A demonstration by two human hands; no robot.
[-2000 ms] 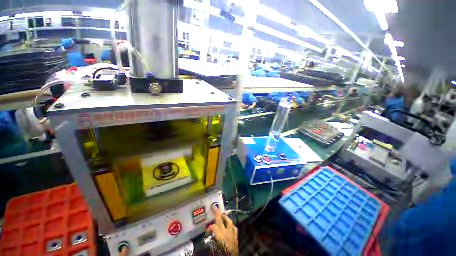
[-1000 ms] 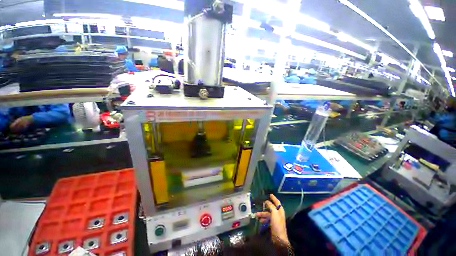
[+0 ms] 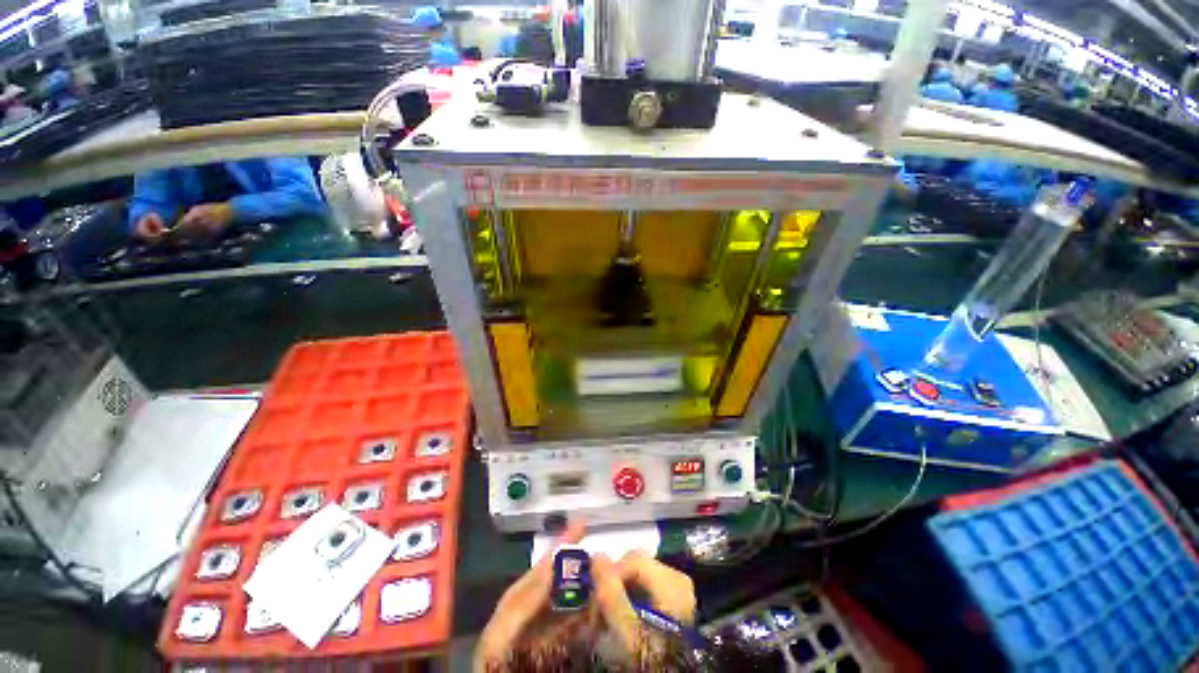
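Observation:
My left hand (image 3: 523, 613) holds a small dark rounded square part (image 3: 572, 580) upright at the lower middle, in front of the press. A pale mark and a green spot show on its face. My right hand (image 3: 647, 594) is at the part's right side, with a thin dark-blue tool (image 3: 673, 626) in its fingers. The press (image 3: 441, 263) stands behind the hands. Behind its yellow window, the black press head (image 3: 625, 292) hangs above the pale fixture (image 3: 629, 376), apart from it.
A red tray (image 3: 296, 394) at left holds several square parts, with a tilted white card (image 3: 300, 579) on it. A dark-pocket tray (image 3: 802, 644) is at lower right. A blue tray (image 3: 1072, 565) and blue control box (image 3: 947, 421) with a clear tube are at right. A person's hands (image 3: 197, 221) show behind.
The view has swung left and down. The press head has risen off the fixture. My right hand has left the green button and come beside my left hand, now in view with the dark part.

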